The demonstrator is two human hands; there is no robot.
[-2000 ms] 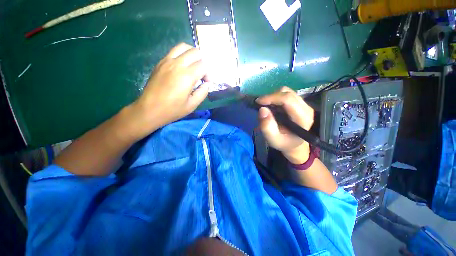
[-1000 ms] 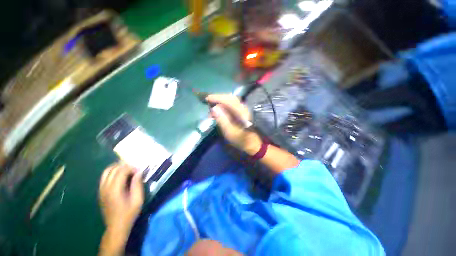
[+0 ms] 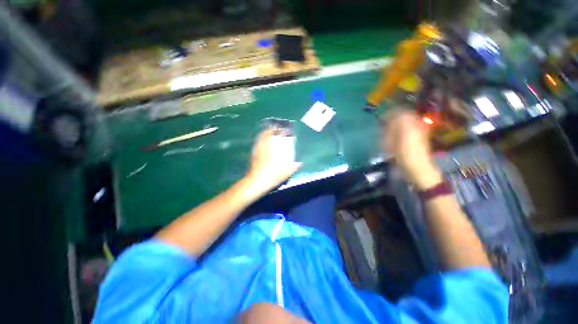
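Note:
The phone body (image 3: 286,147) lies on the green mat near its front edge, its dark end away from me and its white area partly hidden. My left hand (image 3: 269,158) lies over its left side; whether the fingers grip it is unclear. My right hand (image 3: 405,136) is blurred, off to the right beside the soldering station with its red light (image 3: 429,119). I cannot tell whether it holds the soldering iron. The orange-yellow screwdriver (image 3: 399,66) is behind and left of that hand.
A pale brush or stick with a red tip (image 3: 184,138) lies left on the mat. A white card (image 3: 318,116) lies behind the phone body. A wooden ledge (image 3: 139,76) runs along the back. The grey parts tray (image 3: 472,164) stands at the right, partly behind my right forearm.
The view has swung sharply twice. My right hand has moved from near the phone body, where it held the soldering iron, to the station at the right. My left hand now covers more of the body.

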